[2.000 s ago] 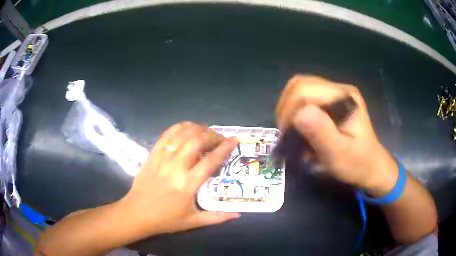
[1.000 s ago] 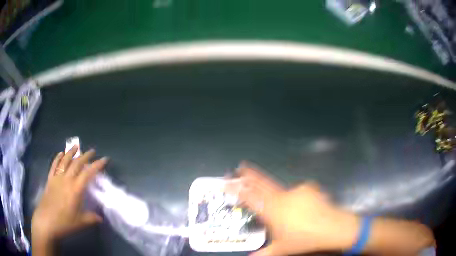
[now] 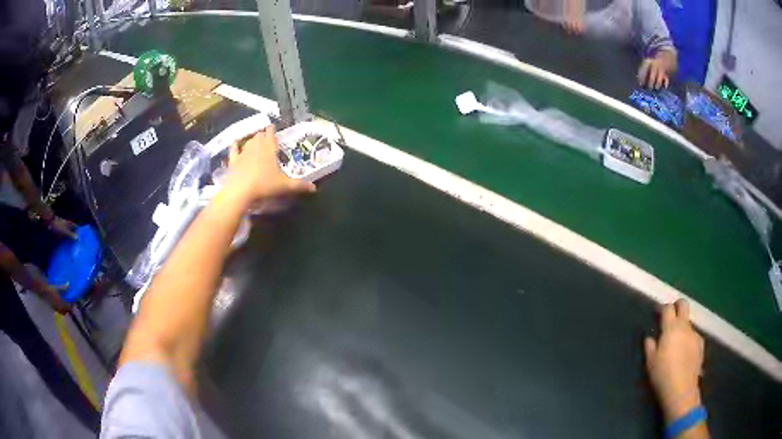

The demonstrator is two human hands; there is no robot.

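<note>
A white open housing (image 3: 310, 154) with small parts and wires inside lies at the upper left by the pale rail. My left hand (image 3: 261, 171) is at its left side, fingers and thumb spread around the near corner; whether they touch it is unclear. Clear bagged white cords (image 3: 176, 214) lie left of and behind my left forearm. My right hand (image 3: 676, 356) is at the right near the rail, empty, fingers loosely bent and thumb apart. Another open housing (image 3: 628, 156) lies on the green belt, with a bagged cord and white plug (image 3: 466, 103) to its left.
A pale rail (image 3: 480, 199) separates the dark mat (image 3: 446, 326) from the green belt (image 3: 377, 77). A metal post (image 3: 283, 60) stands behind the left housing. A black machine (image 3: 129, 163) is at left. Across the belt, a person's hand (image 3: 658, 70) is at small blue parts (image 3: 658, 106).
The view has swung left and up. The housing between my hands has left the mat in front of me. My left hand has moved to the housing at left; my right hand has moved out right, near the rail.
</note>
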